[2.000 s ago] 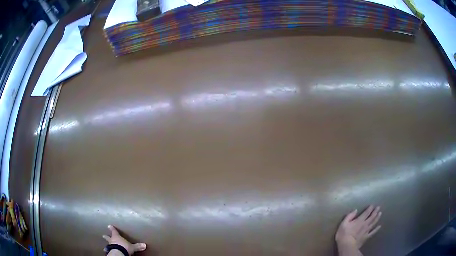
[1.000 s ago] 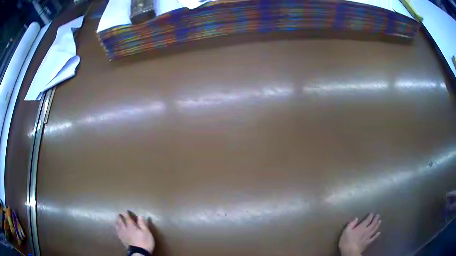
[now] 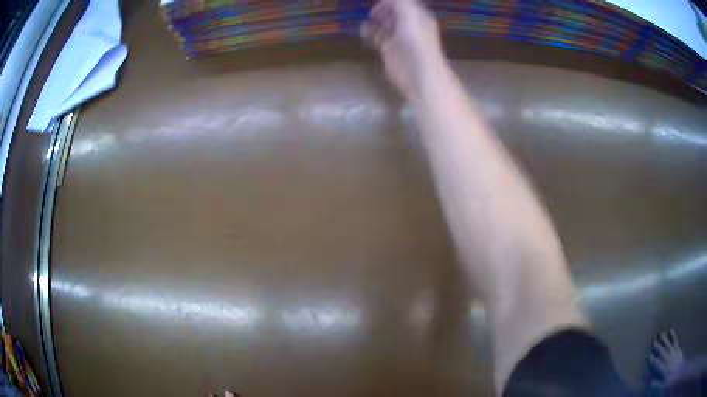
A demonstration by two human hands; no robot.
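Observation:
The fabric lay [image 3: 496, 23], a thick stack with blue, red and orange striped edges, runs along the top of the view. My right hand [image 3: 399, 35] is stretched far forward in front of the lay's edge. It is blurred, and I cannot tell if it touches the lay or holds anything. My left hand [image 3: 225, 394] is almost wholly cut off by the bottom edge; only fingertips show. The shiny brown cutting table [image 3: 256, 209] lies between.
A metal rail [image 3: 45, 248] runs along the table's left side, with curled white paper [image 3: 81, 66] at its far end. Coloured pens [image 3: 19, 364] lie lower left. Another person's hand [image 3: 667, 358] is at the lower right. White paper [image 3: 667, 19] shows at the top right.
My right hand has left the near table surface and reached forward to the lay. My left hand has dropped mostly out of view. Another person's hand has come in at right. The view has shifted.

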